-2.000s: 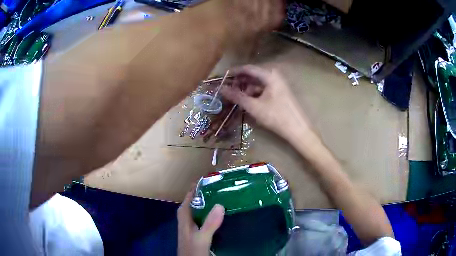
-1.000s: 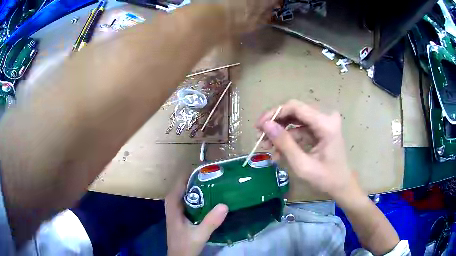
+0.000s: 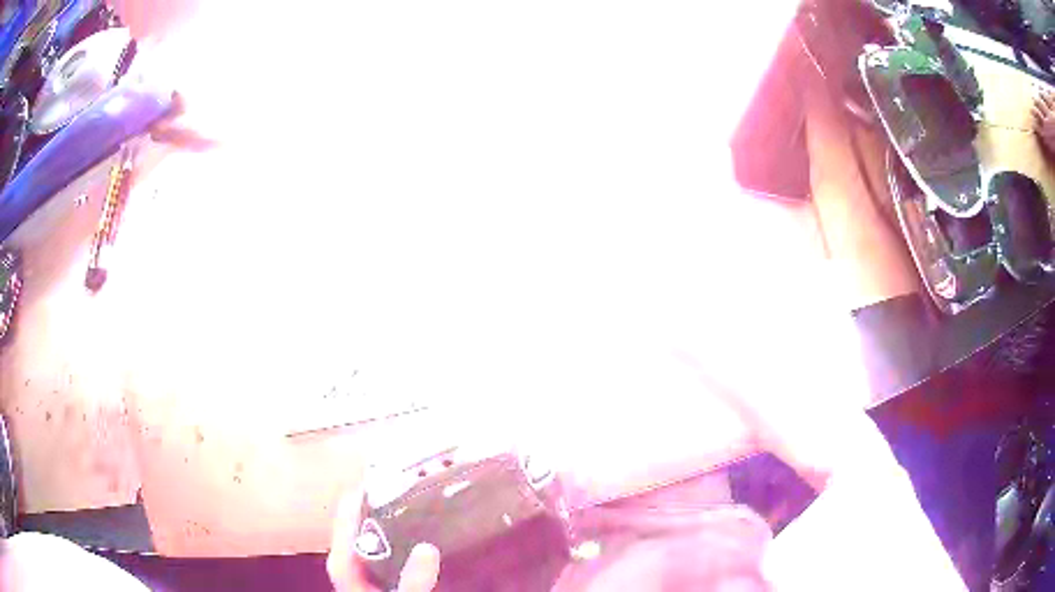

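Note:
A strong white glare washes out the middle of the view. The model car body (image 3: 469,520) is at the bottom centre, dark in this light, with its silver-edged end facing the bench. My left hand (image 3: 419,567) holds it from the left, thumb on top and fingers at its side. My right forearm (image 3: 758,422) is faint at the lower right; my right hand is lost in the glare, so its grip and the thin stick cannot be made out. The cup and palette are hidden by the glare.
A yellow and black knife (image 3: 110,220) lies on the brown cardboard (image 3: 220,497) at the left, beside a blue tray edge (image 3: 81,162). More car bodies (image 3: 931,139) stand at the far right. Part of another person's hand (image 3: 1045,116) shows at the right edge.
The view has shifted and bright glare has covered its middle. The other person's forearm across the left is no longer visible. The held body appears lower and further left.

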